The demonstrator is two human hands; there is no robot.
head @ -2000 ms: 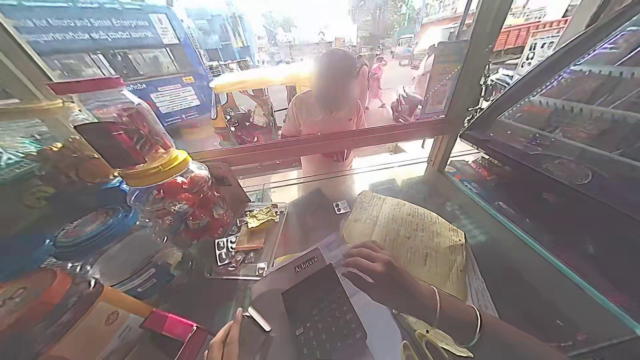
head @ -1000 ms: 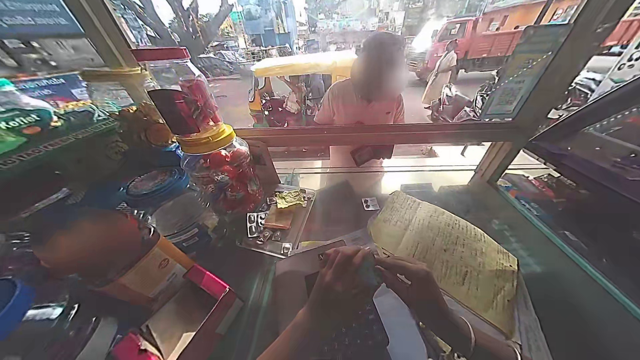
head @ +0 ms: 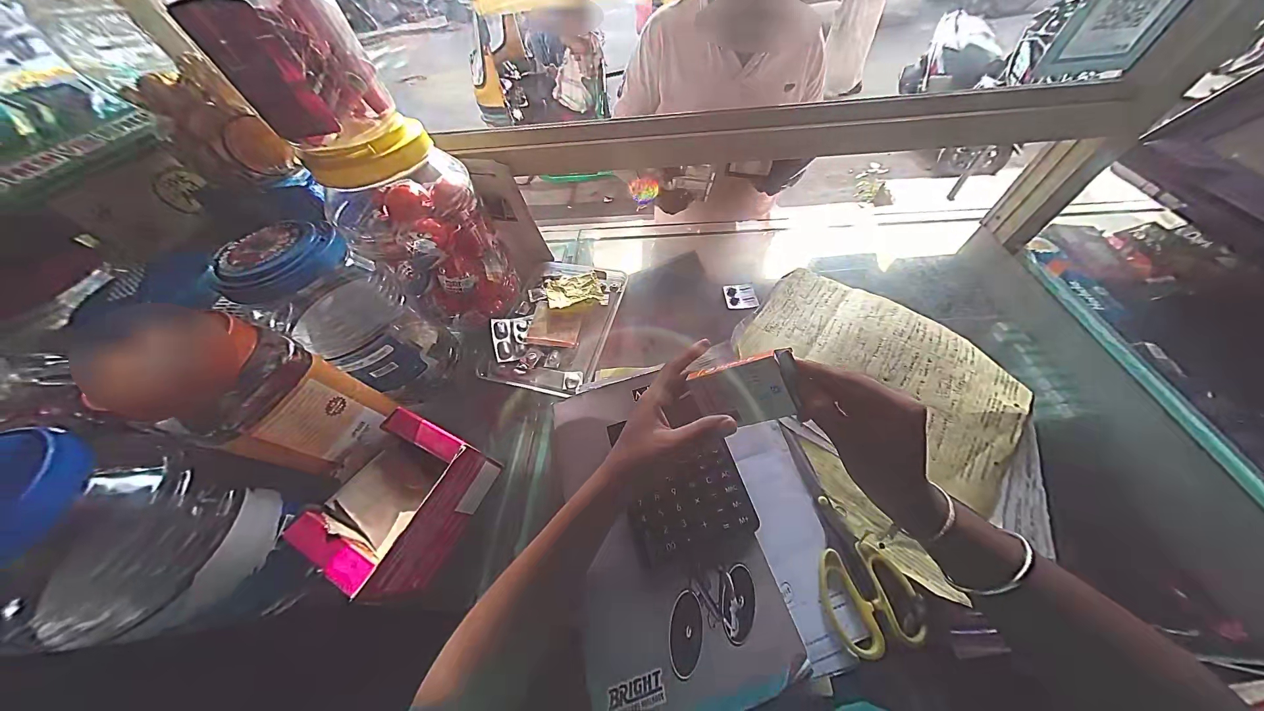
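Note:
A small carton [head: 746, 387] with an orange edge is held between both hands above a black calculator [head: 696, 499]. My left hand [head: 667, 410] grips its left end, thumb along the lower edge. My right hand [head: 869, 430], with bangles at the wrist, holds the right end. The calculator lies on a notebook [head: 691, 632] with a bicycle picture. Yellow-handled scissors [head: 869, 592] rest on papers below my right hand. Handwritten yellowed sheets [head: 899, 365] spread behind that hand. A clear tray [head: 607, 321] with blister packs and a gold foil wrapper stands beyond my left hand.
Plastic jars crowd the left, one with a yellow lid [head: 370, 153] and red-wrapped contents, others with blue lids [head: 276, 259]. A torn pink box [head: 425, 523] sits nearer. A small blister piece [head: 739, 296] lies on the glass counter. A person [head: 731, 69] stands beyond the window frame [head: 790, 135].
My left hand has come from the lower left to join my right hand over the calculator. The small carton now shows clearly between them. The view has tipped down.

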